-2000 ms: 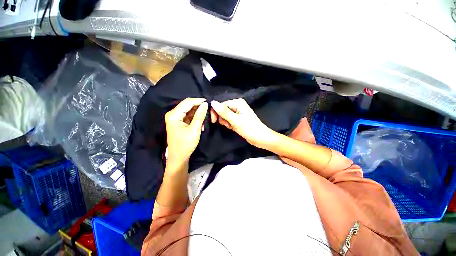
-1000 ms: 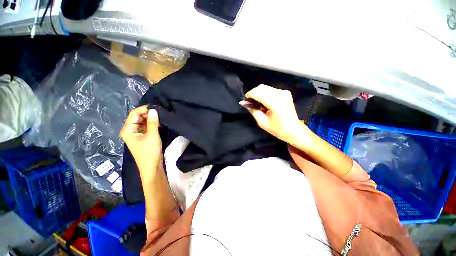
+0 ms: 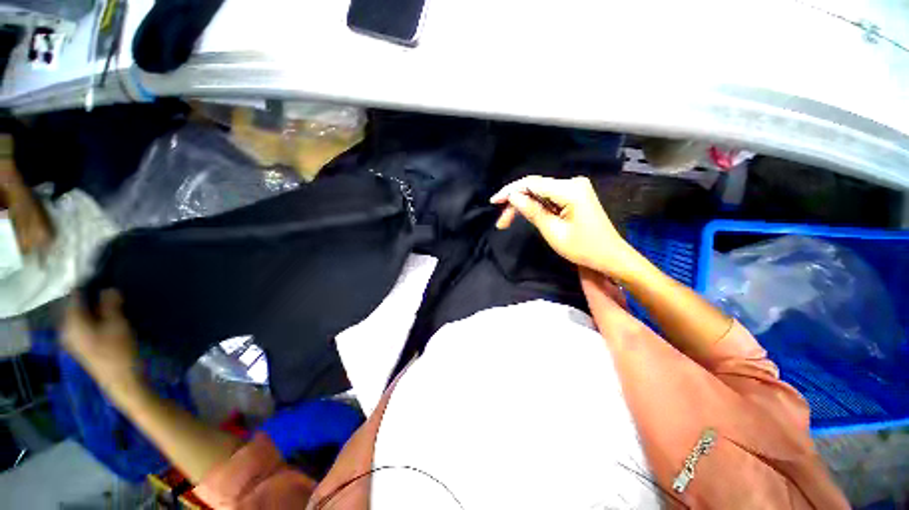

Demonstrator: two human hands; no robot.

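The black garment [image 3: 269,264] lies over my lap and is stretched out to the left, with a speckled pale line along one edge near its middle. My left hand [image 3: 100,334] is blurred at the garment's far left end and holds its edge. My right hand [image 3: 563,219] is raised over the dark cloth at the right, fingers curled around a small dark tool [image 3: 543,202] that looks like snips. A white cloth or paper piece [image 3: 387,324] shows on my lap below the garment.
A long white table [image 3: 558,60] crosses the top, with a smartphone [image 3: 387,18] and a black cloth piece [image 3: 171,35]. A blue crate [image 3: 807,398] holding clear plastic is at right. A clear plastic bag [image 3: 189,179] lies left. Another person's arm [image 3: 25,204] shows at far left.
My left hand has moved far left, spreading the garment over the plastic bag. My right hand has shifted slightly right. A person's arm has appeared at far left. The view has shifted a little.
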